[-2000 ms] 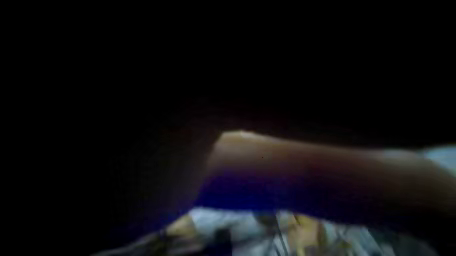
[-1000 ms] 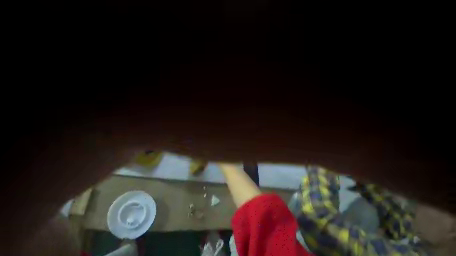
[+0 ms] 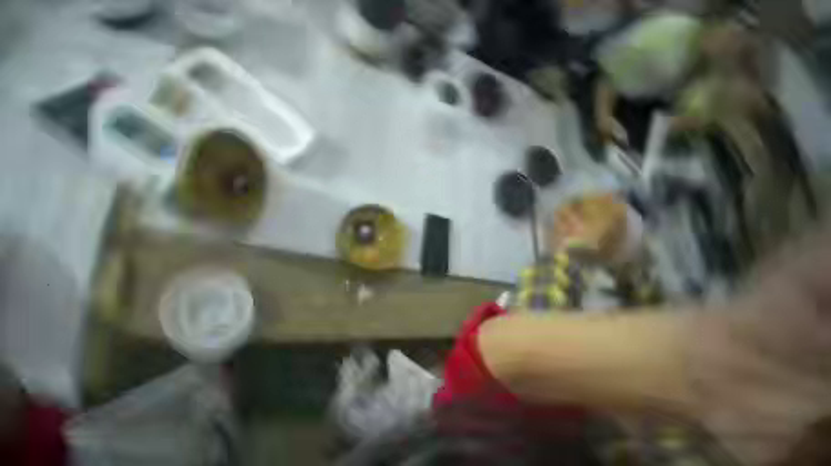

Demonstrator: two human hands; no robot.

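The picture is blurred. A larger gold base shell (image 3: 221, 177) lies at the left by the carton. A smaller gold base shell (image 3: 384, 246) with a dark centre and pale middle lies near the board edge, beside a flat black phone (image 3: 436, 244). My right arm, in a red sleeve, reaches across the lower right. My right hand (image 3: 774, 319) is a large blur close to the camera, cut off by the right edge; its fingers cannot be made out. A red patch shows at the lower left, but my left hand is not visible.
A white round lid (image 3: 207, 312) lies on the brown board edge (image 3: 301, 291). A white product box (image 3: 137, 132) and white rectangular frame (image 3: 264, 105) lie at upper left. Dark round discs (image 3: 515, 194) lie right of centre. An orange-gold round part (image 3: 592, 223) and people are at right.
The dark cover over the view has gone, and the work surface shows. My right forearm has swung from reaching forward over the board to lying across the lower right, near the camera.
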